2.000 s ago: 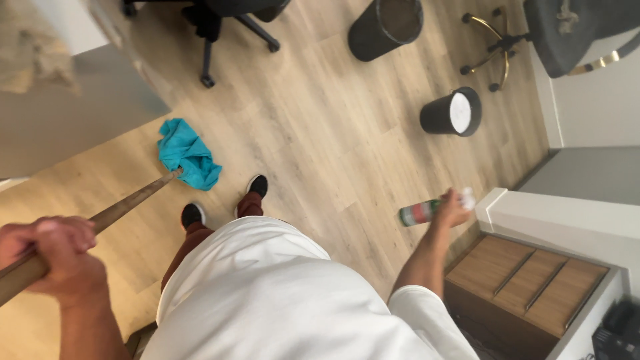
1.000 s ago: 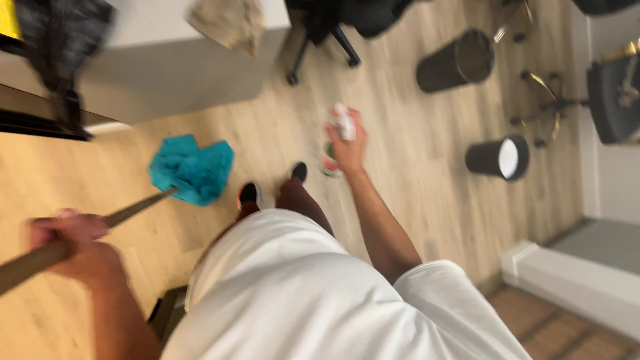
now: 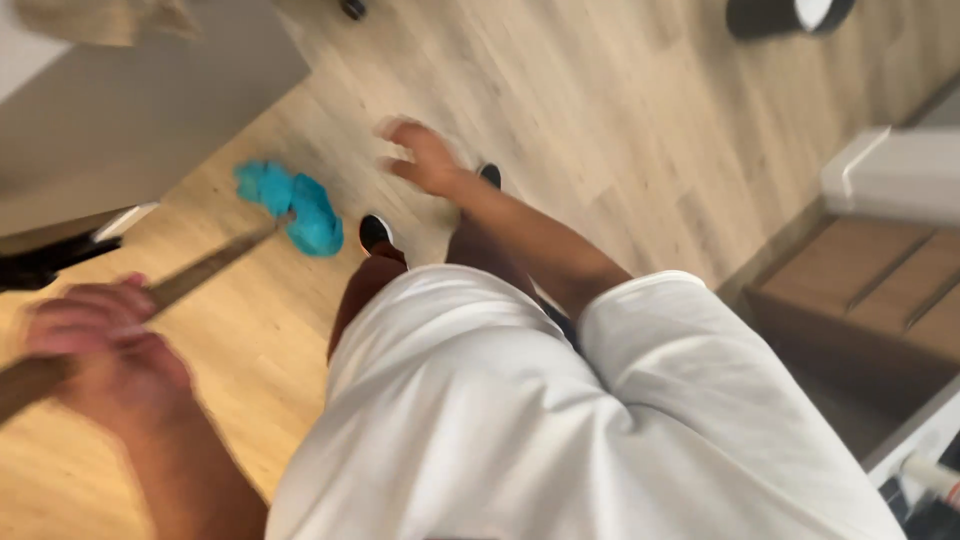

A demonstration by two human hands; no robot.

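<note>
My left hand (image 3: 112,337) is closed around a long wooden pole (image 3: 217,259) at the left of the view. The pole's far end meets a bunched turquoise cloth (image 3: 311,214) lying on the wood-plank floor. My right hand (image 3: 424,157) is held out over the floor near my shoes, blurred by motion, with its fingers apart and nothing seen in it. The cloth lies to the left of that hand, not touching it.
A grey desk panel (image 3: 150,127) stands at upper left, with tan cloth (image 3: 112,19) above it. A black bin (image 3: 765,19) with a white liner is at upper right. Wooden drawers (image 3: 862,277) and a white ledge (image 3: 892,176) are at right. A chair caster (image 3: 352,9) shows at the top.
The spray bottle that my right hand held in the earlier frames is no longer seen; that hand is now open. My left hand keeps its grip on the pole. The view has shifted.
</note>
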